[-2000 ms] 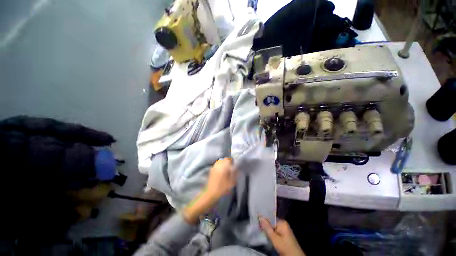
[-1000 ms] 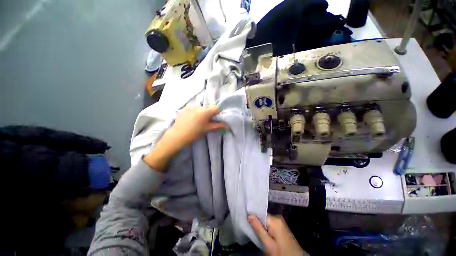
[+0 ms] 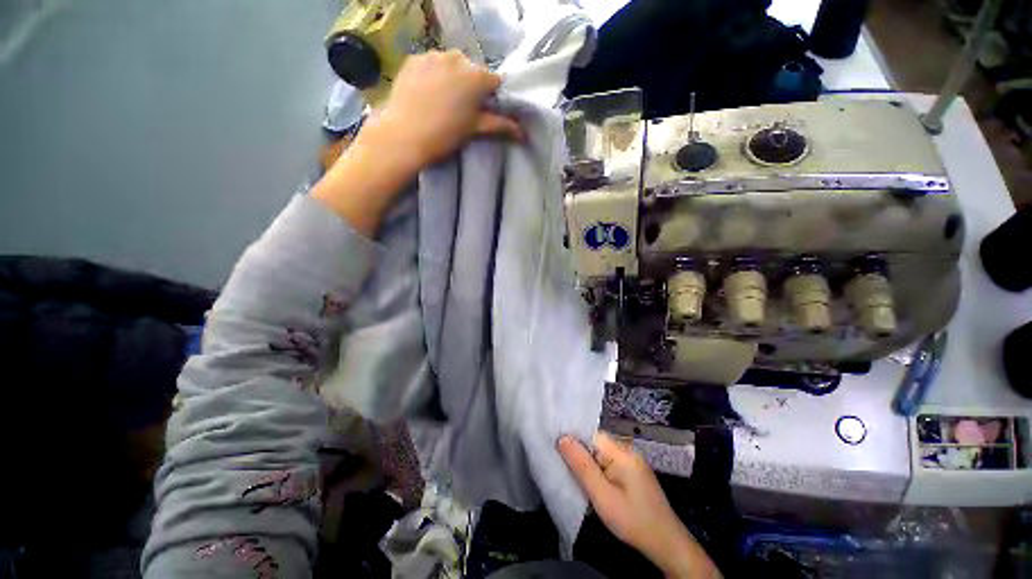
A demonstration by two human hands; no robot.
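Observation:
The light grey garment piece (image 3: 526, 328) hangs in long folds left of the overlock machine (image 3: 792, 215). Its right edge runs beside the needle area (image 3: 608, 311). My left hand (image 3: 436, 107) grips the bunched cloth high up, left of the machine head's top. My right hand (image 3: 620, 486) holds the garment's edge between thumb and fingers, below the needle area. The edge between the needle area and my right hand lies fairly straight. Whether the cloth is under the presser foot cannot be told.
A yellow machine (image 3: 379, 45) stands at the upper left, a black cloth heap (image 3: 690, 51) behind. Blue-handled snips (image 3: 919, 373), a parts tray (image 3: 968, 441) and black cones (image 3: 1007, 249) are at the right. Thread trimmings (image 3: 639, 402) lie below the needle.
My left hand has moved up and away, lifting and stretching the grey cloth into long folds beside the machine. My right hand has moved slightly up along the edge, still holding it.

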